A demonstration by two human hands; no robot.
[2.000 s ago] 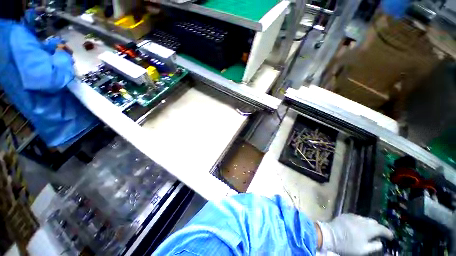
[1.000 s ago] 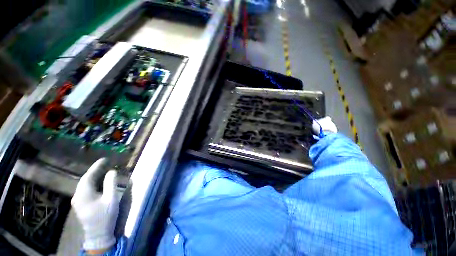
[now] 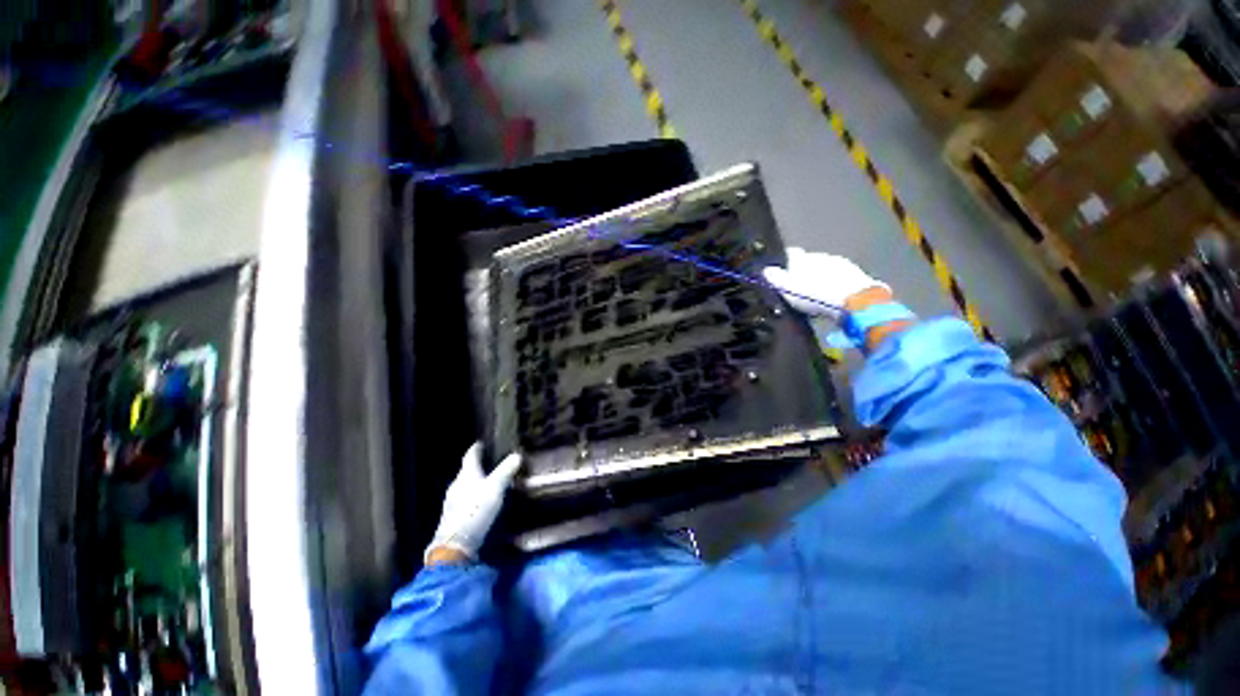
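An empty solder pallet (image 3: pixel 639 326), dark and flat with bright metal edges and many cut-outs, lies tilted over a black tote (image 3: pixel 442 354), above at least one more pallet. My left hand (image 3: pixel 476 506), white-gloved, grips its near left corner. My right hand (image 3: pixel 821 283), white-gloved with a blue wrist strap, grips its right edge; the fingers under the edge are hidden. A blue coiled cord (image 3: pixel 530 211) runs from the right wrist across the pallet to the upper left.
A green circuit board (image 3: pixel 157 524) with a long silver heat sink (image 3: pixel 48 476) lies on the line at the left, behind a pale rail (image 3: pixel 306 408). Cardboard boxes (image 3: pixel 1088 150) stand at the upper right. Dark racks with parts (image 3: pixel 1169 449) are at the right. Yellow-black tape marks the floor.
My left hand has moved from beside the board on the line to the pallet's corner. The pallet is now held by both hands, raised and turned. The view has swung right.
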